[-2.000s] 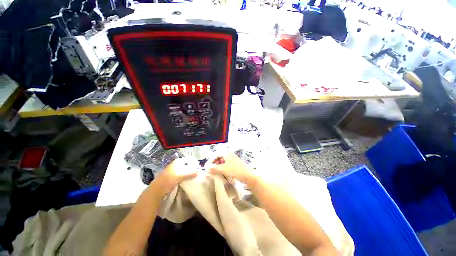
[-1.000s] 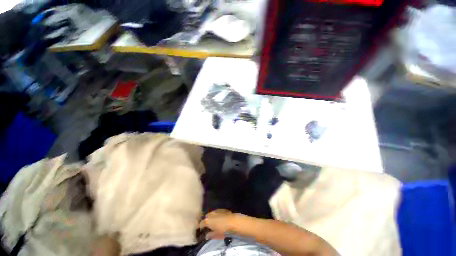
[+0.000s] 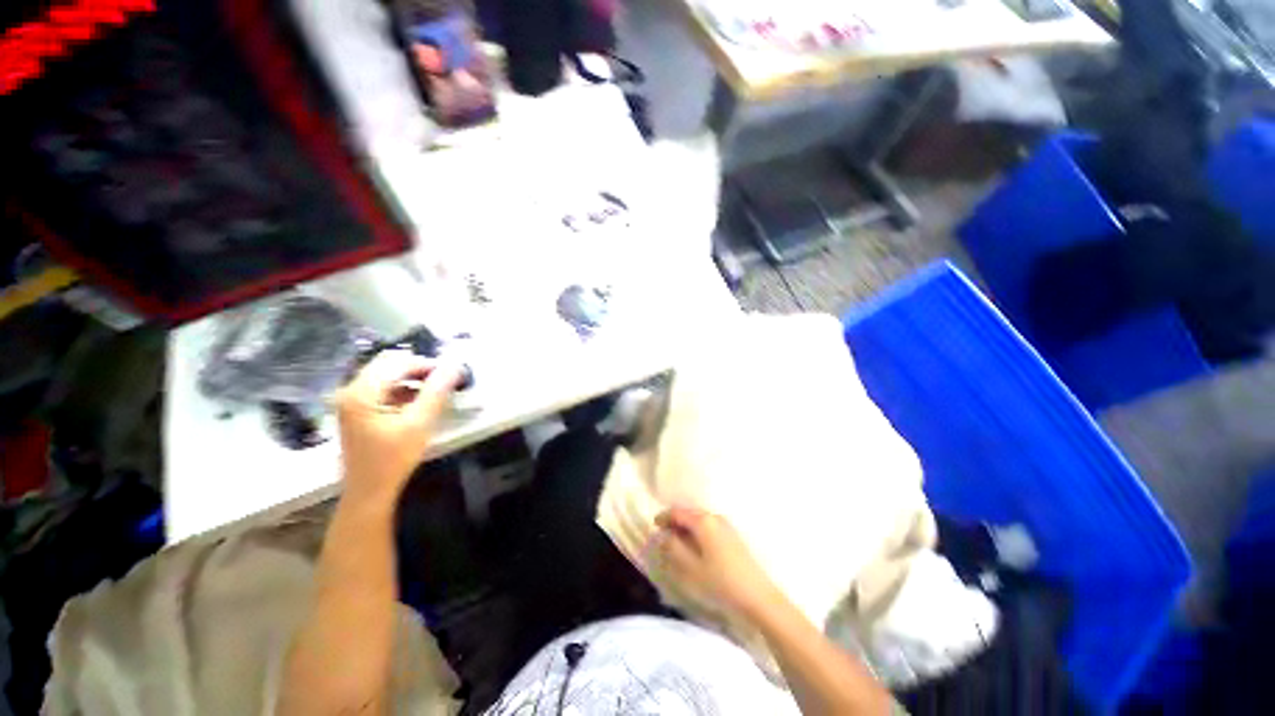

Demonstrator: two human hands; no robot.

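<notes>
My left hand [image 3: 385, 420] is over the front left of the white machine table [image 3: 524, 378], beside small dark parts below the panel. Its fingers are curled; whether they pinch something small is unclear. My right hand [image 3: 699, 560] grips the near edge of a beige garment [image 3: 783, 448] draped at the right of my lap. More beige cloth [image 3: 182, 616] lies over the left side of my lap. The black control panel [image 3: 182, 154] with a red border hides the press head.
A crumpled plastic bag [image 3: 280, 350] lies on the table's left, with a round grey patch [image 3: 585, 308] of small pieces right of centre. A large blue bin [image 3: 1007, 448] stands at the right. Another blue bin [image 3: 1077, 280] and a worktable [image 3: 867, 56] are beyond.
The view has swung right. Two seconds ago both hands held beige cloth below the panel; that spot now shows no cloth. My left hand has come onto the table, my right onto the right-hand garment.
</notes>
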